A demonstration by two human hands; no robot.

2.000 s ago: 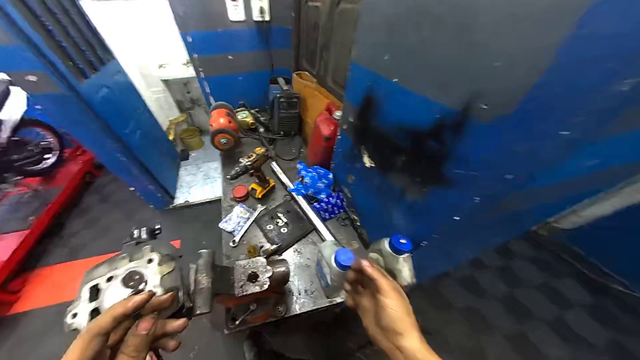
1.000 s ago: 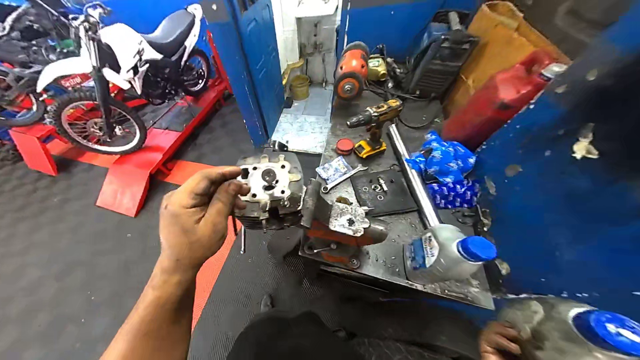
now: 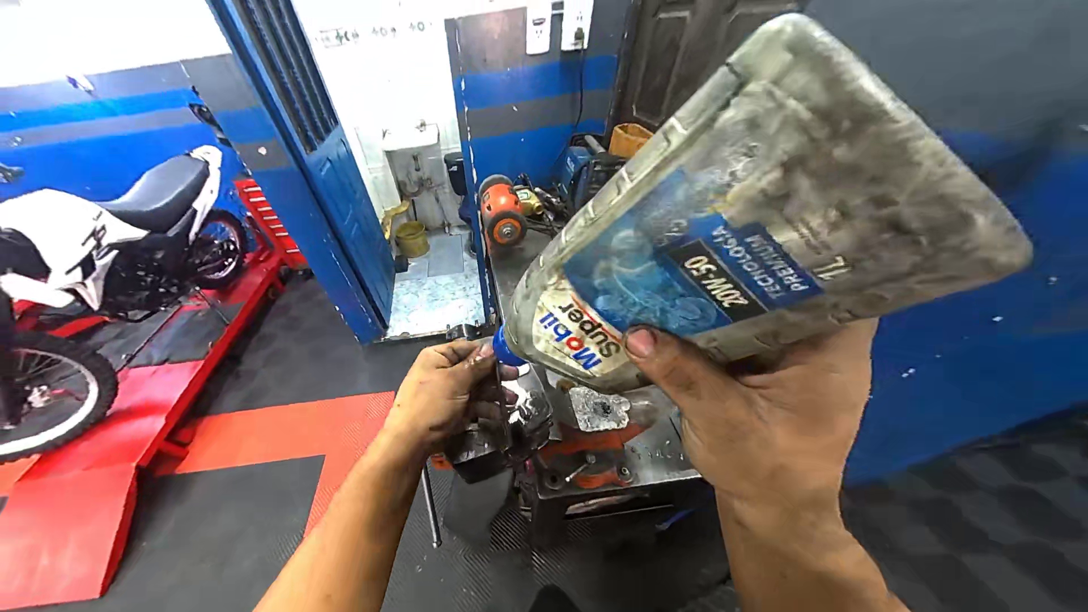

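Note:
My right hand [image 3: 748, 399] grips a grimy Mobil Super oil bottle [image 3: 765, 212], tilted with its blue cap [image 3: 508, 347] down and to the left. The cap end is beside the fingers of my left hand [image 3: 450, 382], which pinch something thin and dark that I cannot make out. Below the cap is a metal engine part [image 3: 527, 408], partly hidden by the left hand and the bottle. Right of it, a light metal piece with a dark centre [image 3: 599, 410] lies over the red bench vise [image 3: 595, 459].
The metal workbench [image 3: 671, 442] runs away behind the bottle, with an orange bench grinder [image 3: 503, 208] at its far end. A white motorcycle [image 3: 110, 229] stands on a red lift [image 3: 161, 365] at left. A blue door [image 3: 340, 212] and a yellow bucket [image 3: 411, 239] are farther back.
An oil bottle now rises in my right hand, tilted across the view; a second ago that hand was at a bottle low at right. My left hand is now by its cap. The view has swung.

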